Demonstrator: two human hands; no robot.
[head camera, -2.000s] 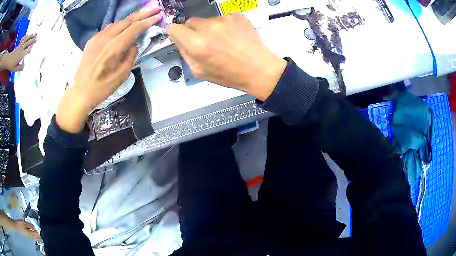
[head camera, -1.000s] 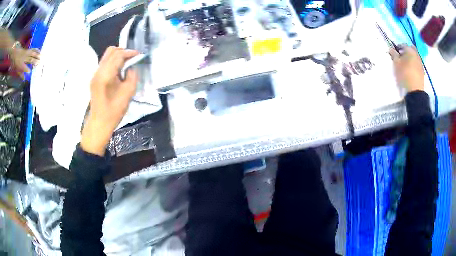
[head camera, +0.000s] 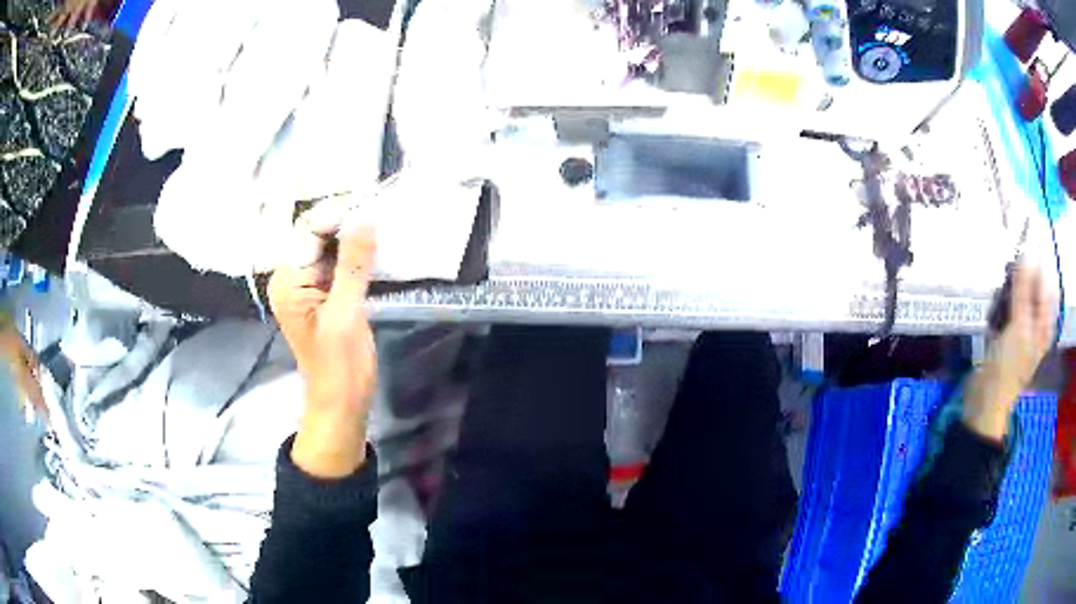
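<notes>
Pale garment pieces (head camera: 277, 106) lie in soft folds over the left of the table. My left hand (head camera: 330, 319) is at the table's front edge, its fingers on the near edge of the pale cloth. My right hand (head camera: 1017, 336) is at the table's far right front corner, blurred, with a small dark tool (head camera: 1005, 295) in its fingers; its exact kind cannot be told. The overlock machine's needle area (head camera: 643, 47) shows at the top, away from both hands.
The machine's black control panel (head camera: 903, 41) is at the upper right. A waste slot (head camera: 678, 169) and a dark thread clump (head camera: 885, 212) are on the table. A pale garment heap (head camera: 177, 460) hangs left of my lap. Blue crates (head camera: 855, 472) stand below right. Dark red spools (head camera: 1029, 59) are at the right edge.
My left hand has come down from the machine area to the front edge with the cloth. My right hand left the machine, reached the tool at far right and moved down towards the front edge.
</notes>
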